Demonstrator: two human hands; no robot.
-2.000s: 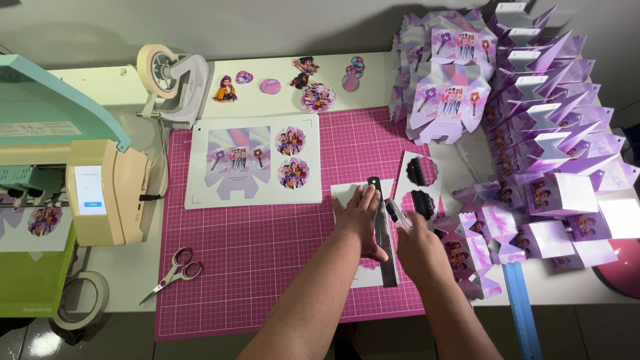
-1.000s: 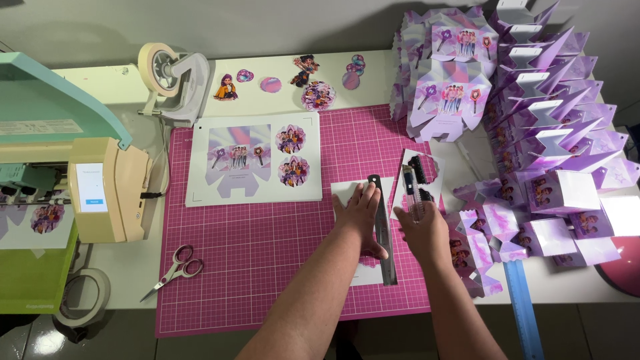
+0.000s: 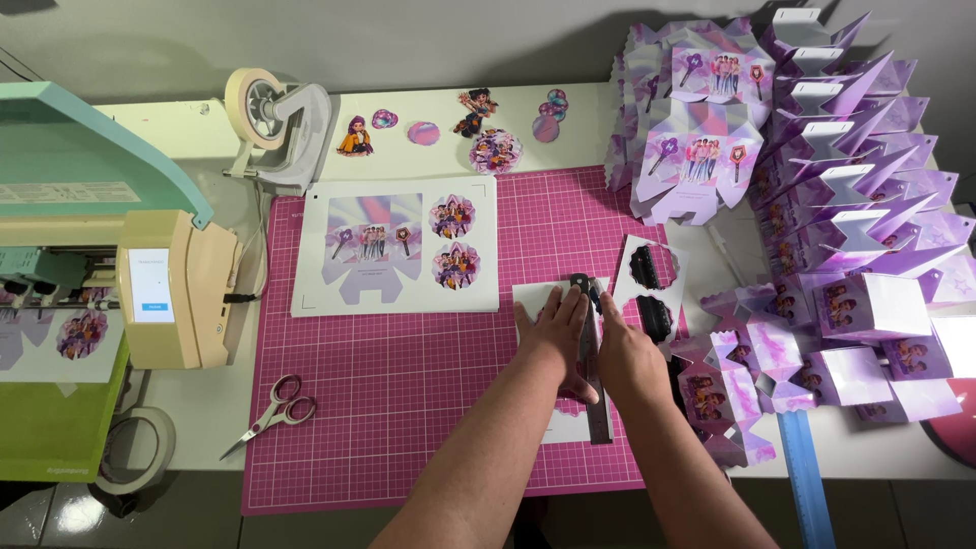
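Note:
My left hand (image 3: 557, 339) presses with spread fingers on a dark metal ruler (image 3: 600, 415), which lies nearly upright in the view across a white paper sheet (image 3: 560, 433) with purple scalloped print. My right hand (image 3: 631, 354) grips a craft knife (image 3: 595, 296) at the upper right edge of the ruler; its blade is hidden. Both the sheet and the ruler rest on a pink cutting mat (image 3: 396, 427). Right of the knife lies a sheet offcut (image 3: 631, 299) with scalloped openings, through which dark objects show.
Scissors (image 3: 276, 412) and a stack of printed sheets (image 3: 396, 305) lie on the mat. A cutting machine (image 3: 179, 290) and a tape dispenser (image 3: 305, 145) stand at left. Folded purple boxes (image 3: 873, 305) and flat box cutouts (image 3: 698, 164) crowd the right. A blue ruler (image 3: 804, 473) overhangs the front edge.
My right hand, holding the knife, has moved left from over the offcut to the ruler's upper end. My left hand stays on the ruler.

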